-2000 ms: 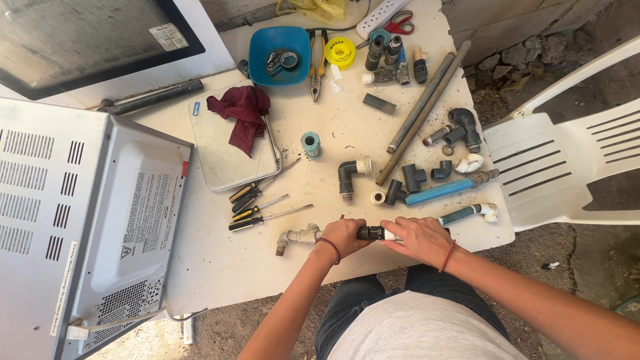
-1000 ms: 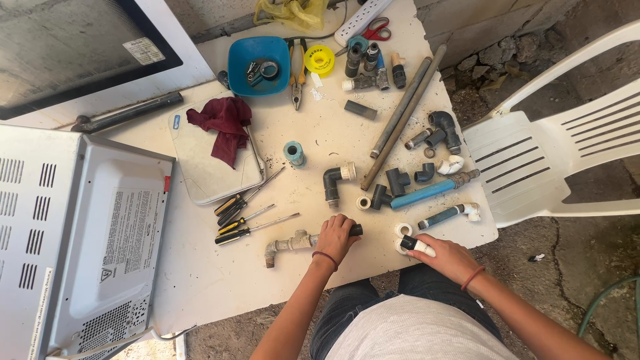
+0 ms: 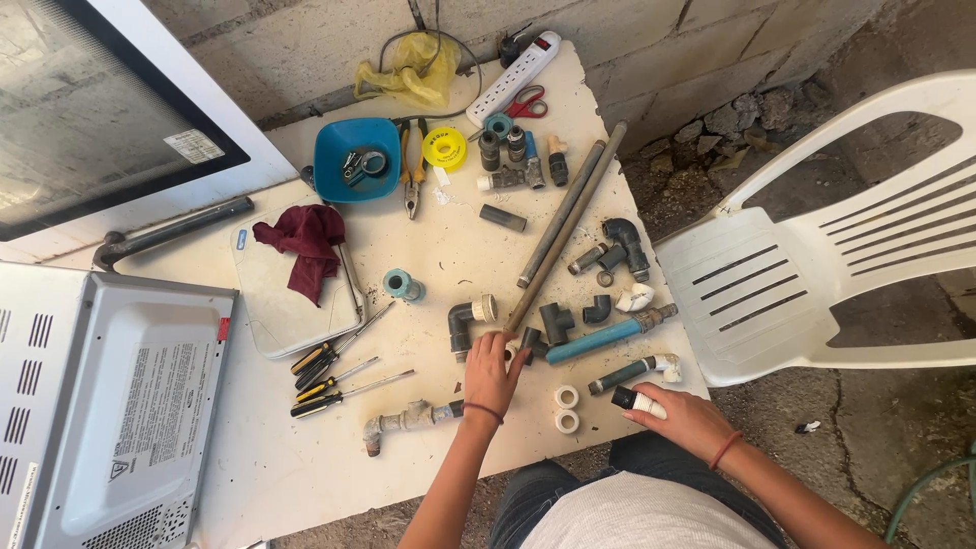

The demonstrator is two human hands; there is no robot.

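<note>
My right hand [image 3: 671, 415] grips a black and white threaded pipe fitting [image 3: 639, 402] near the table's right front edge. My left hand [image 3: 489, 374] reaches over the table with its fingertips at a pale ring-like fitting [image 3: 510, 351]; whether it grips this is unclear. Just beyond those fingers stands a black elbow with a cream threaded collar [image 3: 461, 324]. A dark tee fitting [image 3: 557, 323] and a blue pipe [image 3: 595, 340] lie to the right of my left hand. Two white rings [image 3: 566, 408] rest between my hands. The grey pipe assembly with an elbow [image 3: 412, 419] lies left of my left wrist.
Screwdrivers [image 3: 335, 381], a tablet-like flat panel [image 3: 267, 320] with a maroon cloth [image 3: 305, 244], pliers [image 3: 412, 175] and a blue bowl [image 3: 357, 122] occupy the left and back. Long metal pipes [image 3: 568, 221] lie diagonally. A microwave casing [image 3: 145, 396] and white plastic chair [image 3: 740, 297] flank the table.
My hands were together on a dark fitting two seconds ago and have separated. My left hand has moved from the grey pipe assembly toward the fittings farther back. My right hand has moved right with the black and white fitting.
</note>
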